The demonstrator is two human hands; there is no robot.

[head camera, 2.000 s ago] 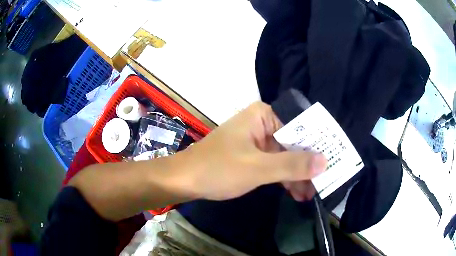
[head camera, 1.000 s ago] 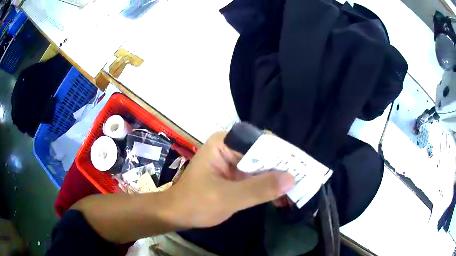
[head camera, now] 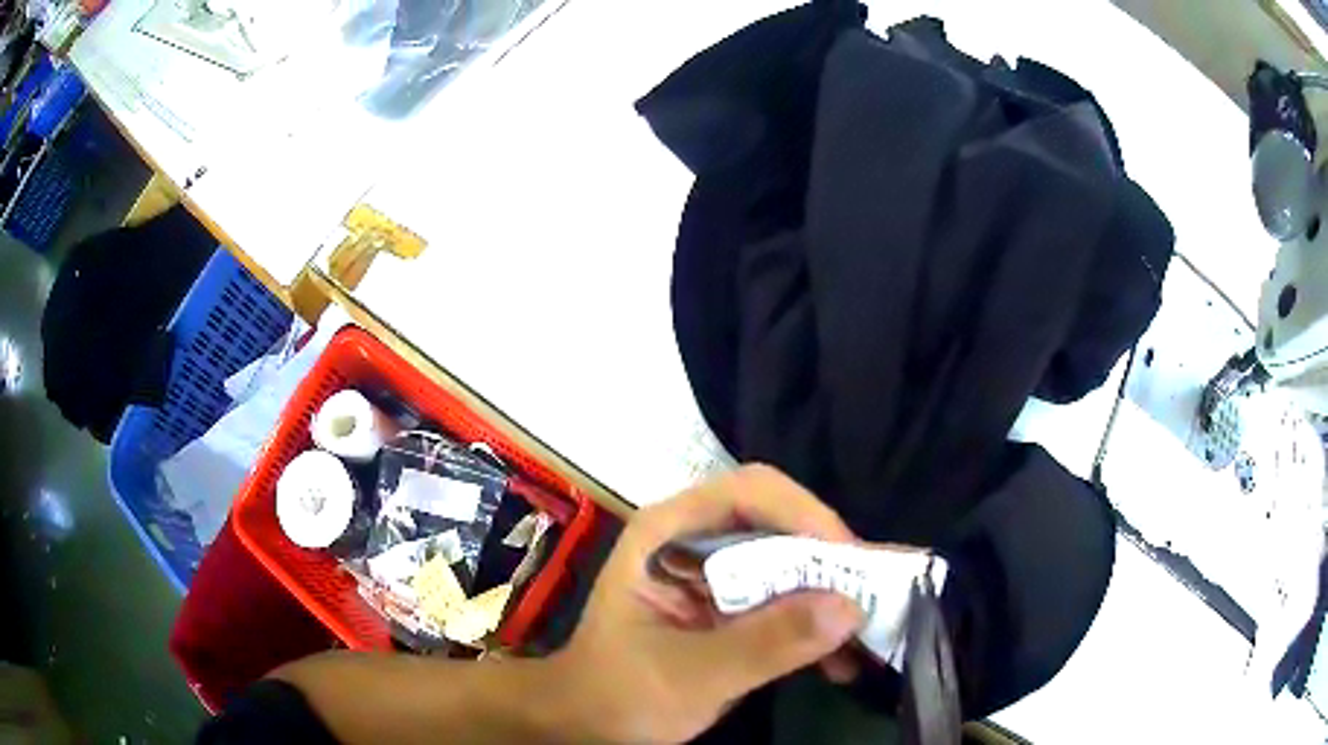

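My left hand [head camera: 699, 619] is at the lower middle and holds a white printed care label [head camera: 816, 575], curled between thumb and fingers. A dark strip loops over my index finger beside the label, and dark strips hang down at the label's right end. A heaped black garment [head camera: 903, 262] lies on the white table just beyond the hand and reaches down to its right. My right hand is not in view.
A red basket [head camera: 328, 604] with white rolls and bagged labels stands left of my hand. A blue basket [head camera: 219, 328] is behind it. The sewing machine [head camera: 1296, 299] is at the right edge. Clear plastic [head camera: 437, 51] lies on the far table.
My left hand has moved lower in view, and the label has gone from flat and facing me to curled and tilted. The garment heap shows more fully.
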